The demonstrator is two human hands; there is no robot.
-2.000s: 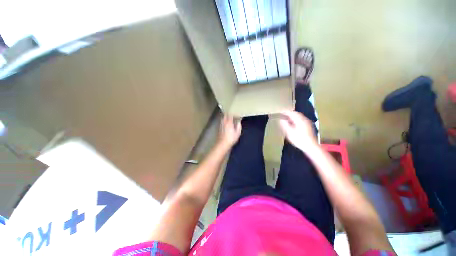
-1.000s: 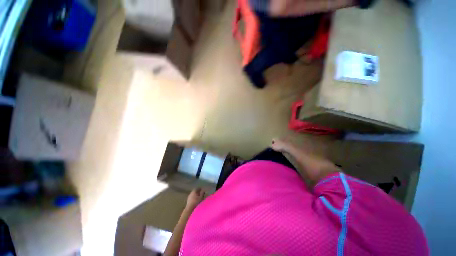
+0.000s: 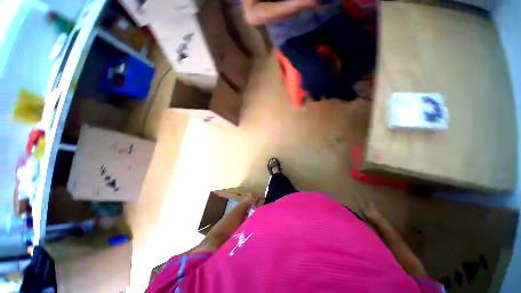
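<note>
A small open brown carton [image 3: 213, 211] stands on the floor left of my legs, with white boxes [image 3: 231, 206] partly showing inside. My left hand [image 3: 249, 201] is at the carton's upper right edge; it is small and blurred, so its grip cannot be told. My right hand [image 3: 370, 212] is out to the right of my body, blurred, fingers apart, with nothing seen in it. My shirt hides part of the carton.
A white box [image 3: 418, 111] lies on a large brown carton [image 3: 457, 68] at right. A seated person [image 3: 325, 51] is ahead. Open cartons [image 3: 223, 103], a closed carton [image 3: 111, 166] and a blue bin [image 3: 130, 77] are at left. A printed carton [image 3: 480, 240] is at lower right.
The view has swung round from the white boxes in the carton to the wider room. Both hands held the carton's near edge earlier; my right hand is now away from it.
</note>
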